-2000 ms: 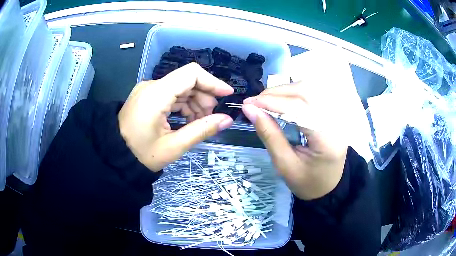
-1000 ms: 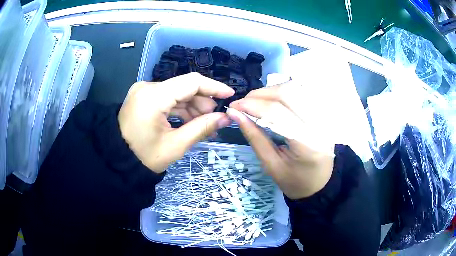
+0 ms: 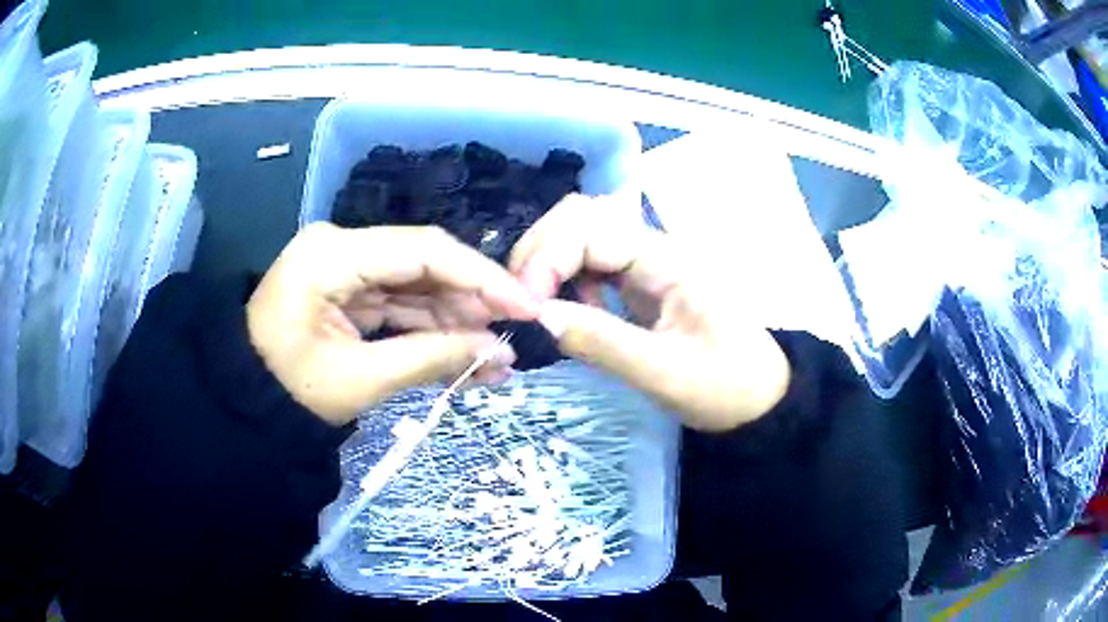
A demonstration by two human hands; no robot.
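Note:
My left hand (image 3: 377,318) and my right hand (image 3: 656,322) meet above the two tubs. A black housing (image 3: 532,344) shows between their fingertips, touched by both hands. A white lead (image 3: 391,464) runs from my left fingertips down and left over the lead tub, with a small white end piece on it. The lead's upper end is near the housing; whether it is inserted is hidden. The lead tub (image 3: 666,535) is full of white leads with white end pieces. The housing tub (image 3: 318,158) behind it holds black housings.
Stacked translucent tubs (image 3: 73,255) stand at left. A loose white piece (image 3: 273,151) lies on the dark bench. White sheets (image 3: 741,231) and a crinkled clear bag (image 3: 1008,328) are at right. Behind is a green conveyor (image 3: 547,30) with a white edge; a black unit with white leads (image 3: 838,30) lies on it.
The lead has gone from my right fingertips to my left, now hanging down-left. My hands have turned and come together around the housing. The view has shifted slightly.

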